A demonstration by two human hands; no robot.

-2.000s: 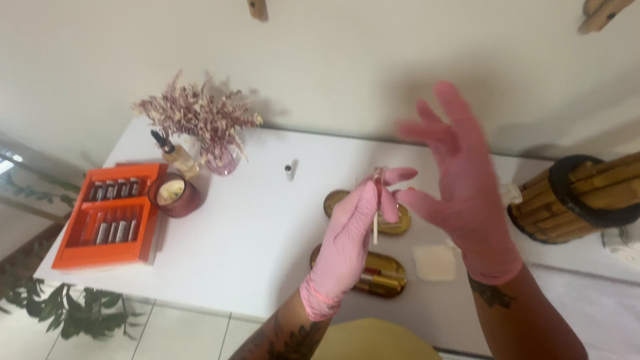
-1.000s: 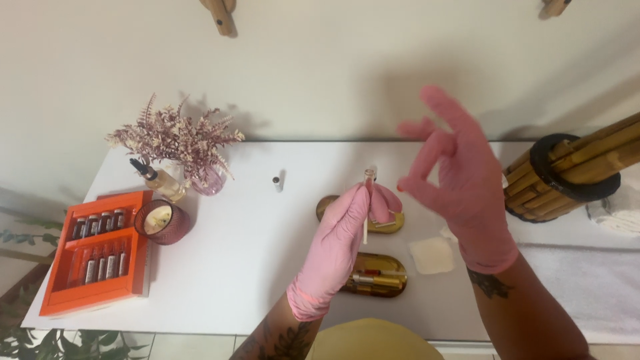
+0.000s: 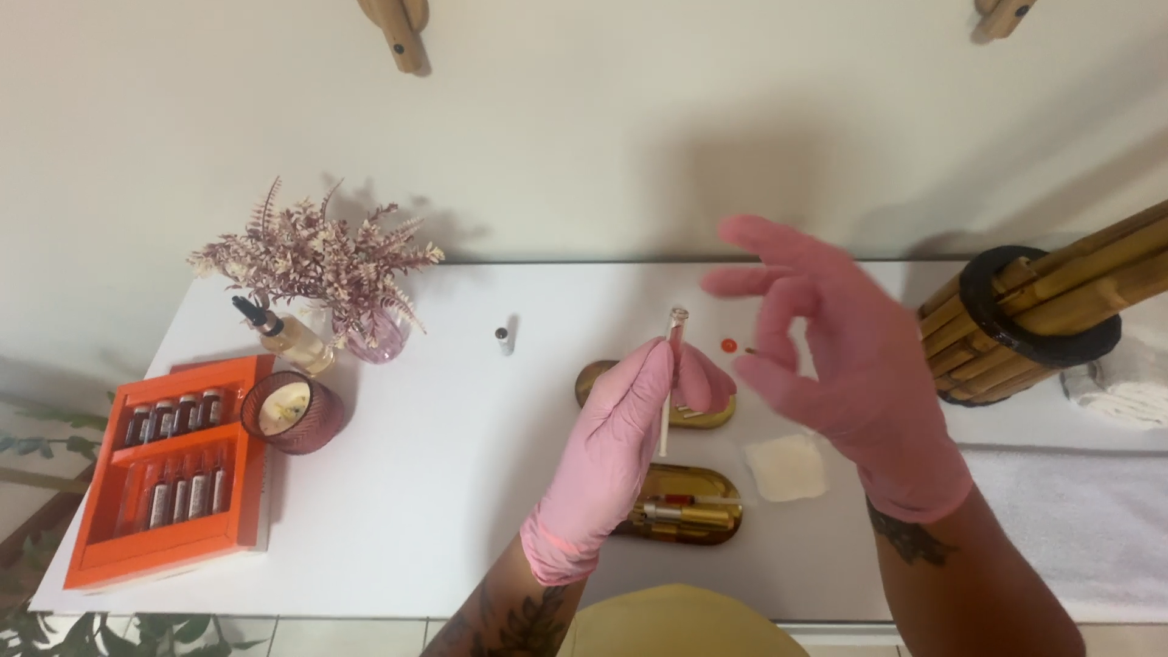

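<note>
My left hand [image 3: 625, 411], in a pink glove, grips a small clear glass syringe barrel [image 3: 677, 327] upright, its white rod pointing down between the fingers. To its right my right hand [image 3: 835, 365], also gloved in pink, is raised with the fingers spread; a thin dark tip shows beside its thumb and index finger, and I cannot tell what it is. A small red ring-like piece [image 3: 728, 346] lies or hangs between the hands. Below the left hand, a gold oval tray [image 3: 725, 476] bears a gold-coloured device and a red-and-clear piece. Another gold tray [image 3: 719, 417] is partly hidden behind the left hand.
At the left are an orange box [image 3: 173, 449] of small vials, a candle in a ribbed glass [image 3: 315, 424], a dropper bottle [image 3: 297, 342] and dried flowers [image 3: 319, 242]. A small vial [image 3: 503, 339] stands mid-table. A white pad [image 3: 787, 467] and bamboo bundle [image 3: 985, 338] are at right.
The red piece shows apart from the right hand now; one second ago red showed at that hand's fingertip. The left hand still holds the glass barrel.
</note>
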